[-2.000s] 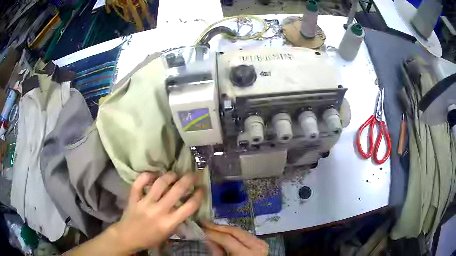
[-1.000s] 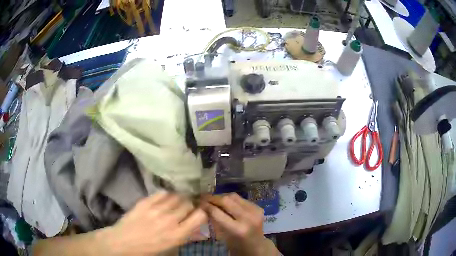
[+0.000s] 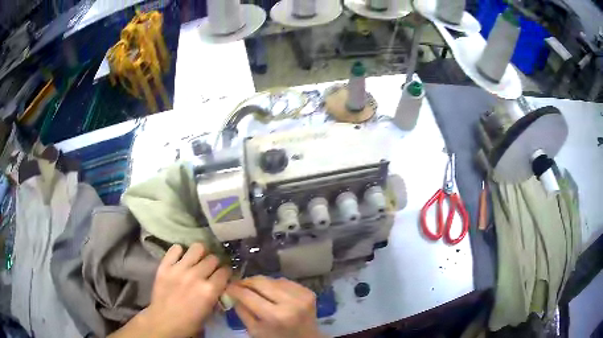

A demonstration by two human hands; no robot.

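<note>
The pale green fabric (image 3: 168,210) lies bunched at the left of the overlock machine (image 3: 317,165), its lower end near the needle area. The grey-brown garment (image 3: 119,264) lies in folds left of and below it. My left hand (image 3: 188,290) presses and grips the fabric just below the needle area, fingers bent. My right hand (image 3: 274,307) pinches the fabric edge with thumb and fingertips close beside my left hand. The needle itself is too small and blurred to make out.
Red-handled scissors (image 3: 445,214) and an orange-handled tool (image 3: 483,210) lie at right. Green-grey strips (image 3: 529,251) hang beyond them. A blue tray (image 3: 326,301) sits under the machine. Thread cones (image 3: 411,105) stand behind. Pale garment pieces (image 3: 43,244) lie far left.
The view has tilted up, showing more cones behind. Both hands are now closer to the needle area. The pale green fabric is bunched smaller beside the machine.
</note>
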